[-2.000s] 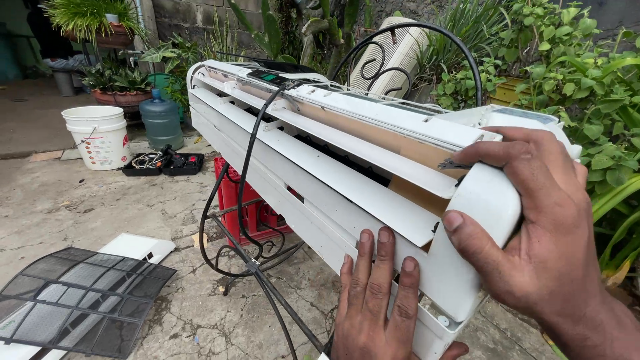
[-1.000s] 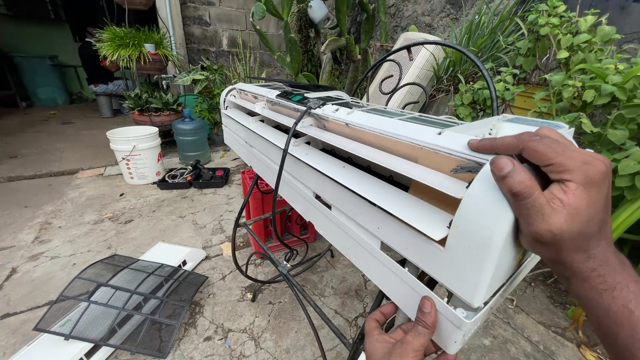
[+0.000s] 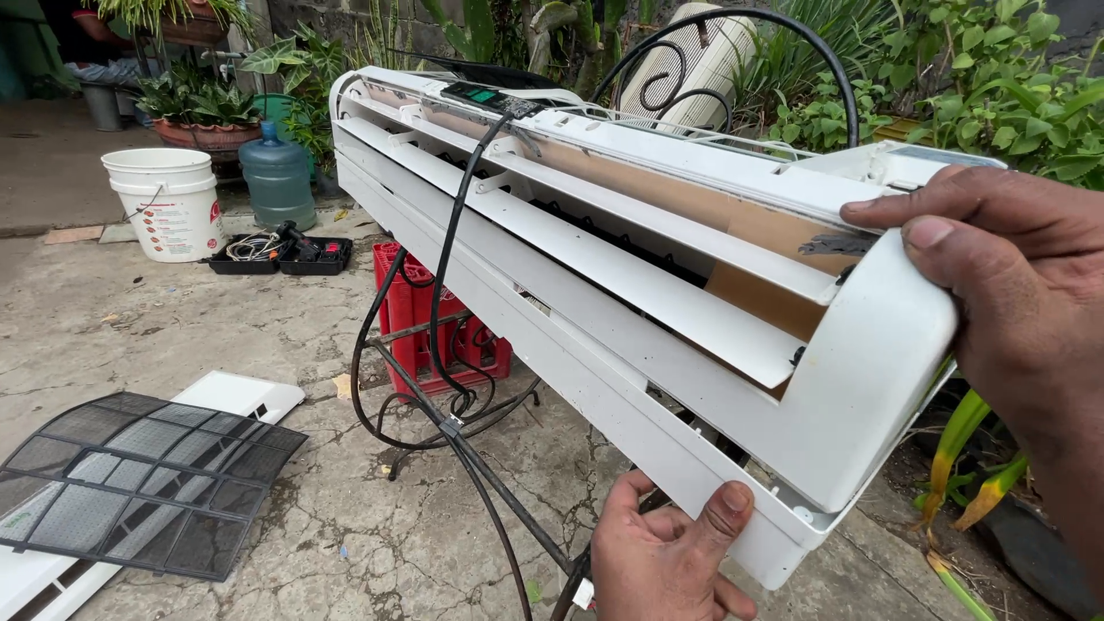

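A white split air conditioner indoor unit (image 3: 604,345), its front panel off and its long louvers exposed, lies tilted across the view on a dark metal stand (image 3: 483,466). My right hand (image 3: 992,259) grips the upper right corner of its casing, thumb and index finger on top. Below, my left hand (image 3: 677,552) pinches the lower edge of the casing near the right end, thumb in front, the other fingers partly hidden behind. A black cable (image 3: 453,250) hangs from the small circuit board (image 3: 487,98) on the unit's top edge.
Mesh air filters (image 3: 155,474) lie over a white panel (image 3: 237,392) on the cracked concrete at left. Behind stand a white bucket (image 3: 164,207), a blue water jug (image 3: 276,177), an open black tool case (image 3: 315,259) and a red crate (image 3: 401,323). A person (image 3: 103,43) sits far back.
My left hand has moved from flat on the front of the casing down to its lower edge, which it now grips. My right hand stays at the upper right corner.
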